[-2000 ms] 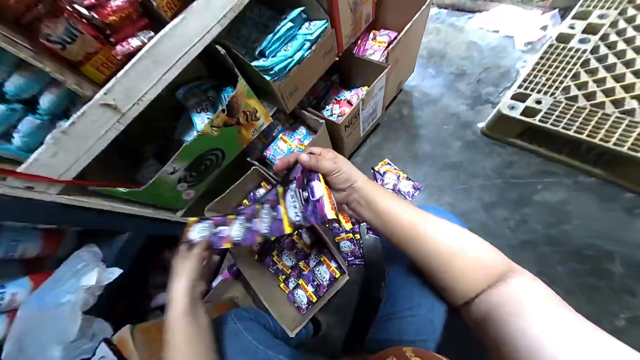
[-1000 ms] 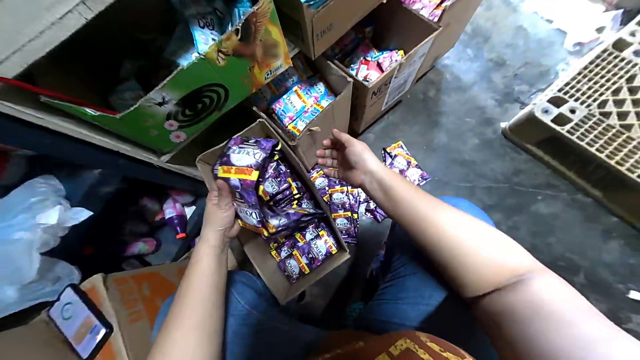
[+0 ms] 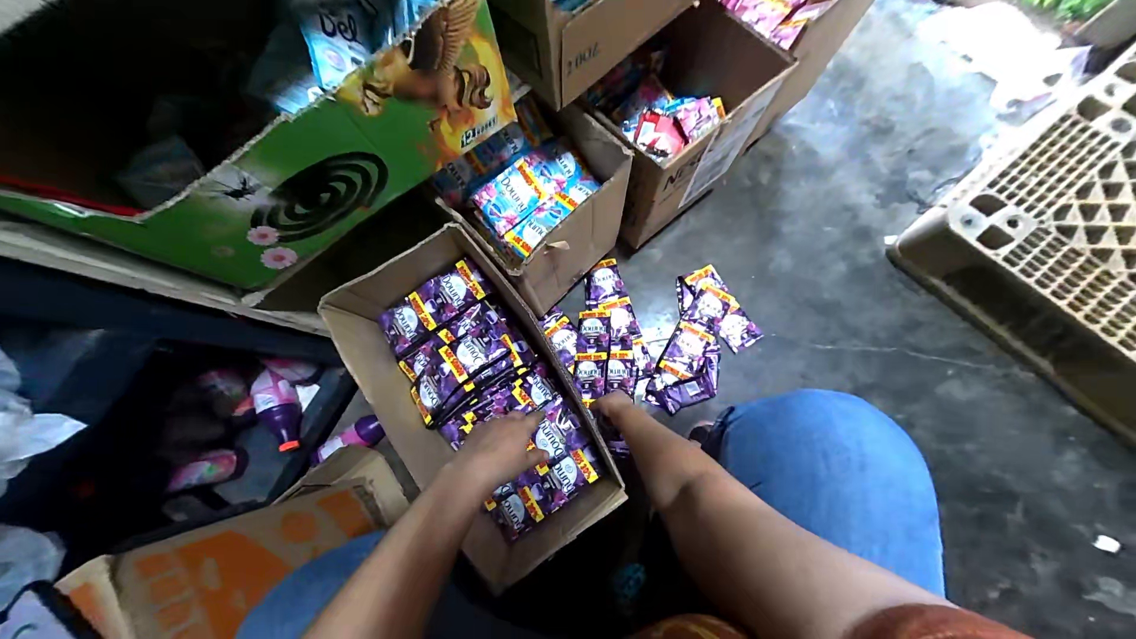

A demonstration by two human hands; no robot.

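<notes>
An open cardboard box [image 3: 373,355] between my knees holds rows of purple Downy sachets [image 3: 475,346]. My left hand [image 3: 501,453] lies on the sachets in the box's nearer half, its fingers partly spread; whether it grips any is unclear. My right hand [image 3: 617,413] is just outside the box's right wall, low beside purple sachet strips [image 3: 608,328] on the floor, and its fingers are mostly hidden. More purple sachets [image 3: 701,337] lie in a loose heap on the concrete, to the right of those strips.
Beyond the box stand cartons of blue sachets [image 3: 532,195] and mixed sachets [image 3: 674,124]. A green carton [image 3: 311,195] sits on the shelf at left, above purple bottles [image 3: 277,408]. A plastic pallet [image 3: 1021,222] lies at right, and an orange-printed carton [image 3: 257,550] is at lower left.
The sachet strip that my hands held two seconds ago is no longer held up. My left hand has moved down onto the box's contents, and my right hand has lowered beside the box.
</notes>
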